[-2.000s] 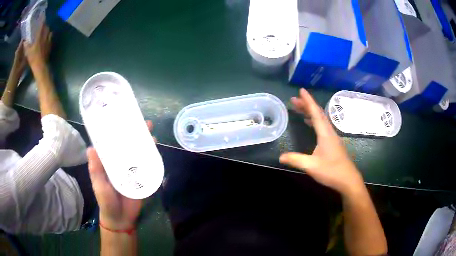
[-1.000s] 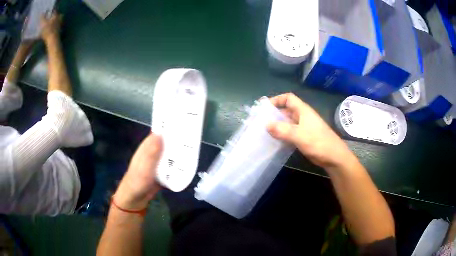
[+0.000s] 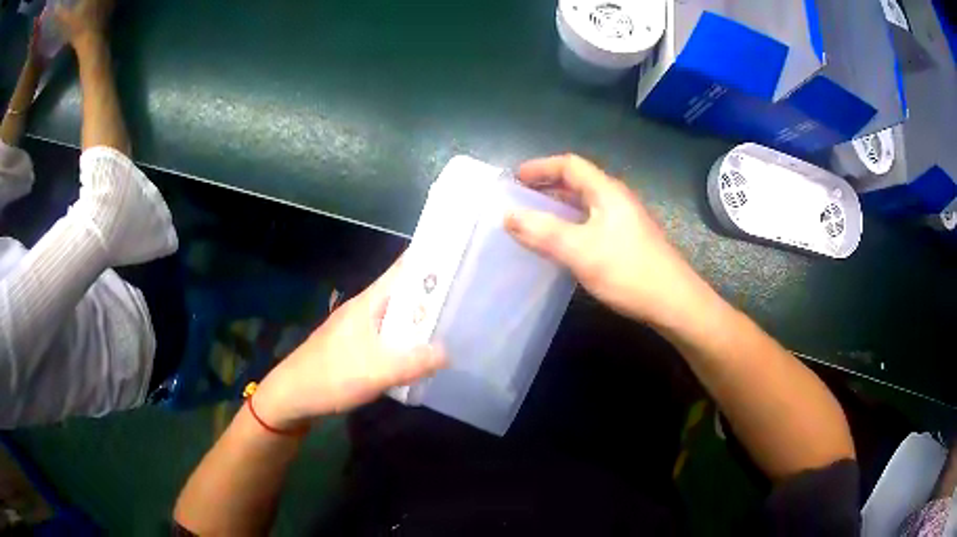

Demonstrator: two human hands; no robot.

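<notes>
The white top cover (image 3: 439, 252) lies against the open side of the clear housing (image 3: 509, 304), and both are held tilted above the table's front edge. My left hand (image 3: 357, 341) grips the cover from the left, its thumb reaching onto the housing. My right hand (image 3: 588, 231) holds the housing's upper end, fingers over the top. The inside of the housing is hidden. Both hands are bare.
A hollow white shell (image 3: 787, 201) lies on the green table (image 3: 283, 115) to the right. A white unit (image 3: 611, 29) stands at the back beside open blue and white cartons (image 3: 735, 68). Another person's white sleeve (image 3: 115, 210) and hands are at the left.
The housing was lifted off the table and turned onto its side. The cover, held apart from it before, has moved right and now meets it. My left thumb has come onto the housing.
</notes>
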